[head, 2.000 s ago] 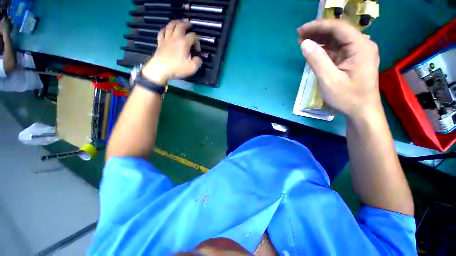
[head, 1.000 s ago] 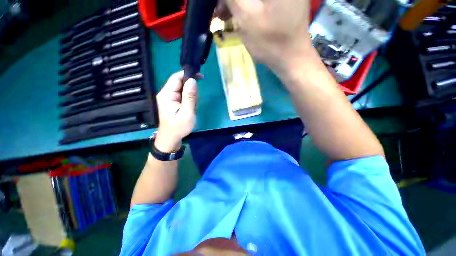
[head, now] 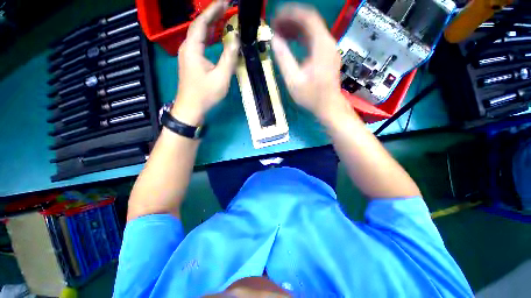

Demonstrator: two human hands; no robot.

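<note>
The black leg assembly (head: 261, 87) stands at the cream jig (head: 276, 110). One long arm lies along the jig towards me, and the rest rises past the top edge of the picture, where it is cut off. My left hand (head: 205, 70) is just left of the assembly with thumb and fingers apart, holding nothing that I can see. My right hand (head: 308, 64) is on the other side, blurred, fingers spread, apart from the assembly. The hub is partly hidden behind the upright black part.
A red parts bin (head: 169, 36) stands beyond my left hand. The screw feeder (head: 372, 64) sits in the right red bin (head: 402, 96). A ribbed black tray (head: 105, 139) with units lies left, another black tray (head: 466, 87) right. The orange screwdriver (head: 474, 20) hangs upper right.
The black assembly has gone from my hands left of the jig onto the jig, with one arm along it. Both hands have let go and spread to its sides.
</note>
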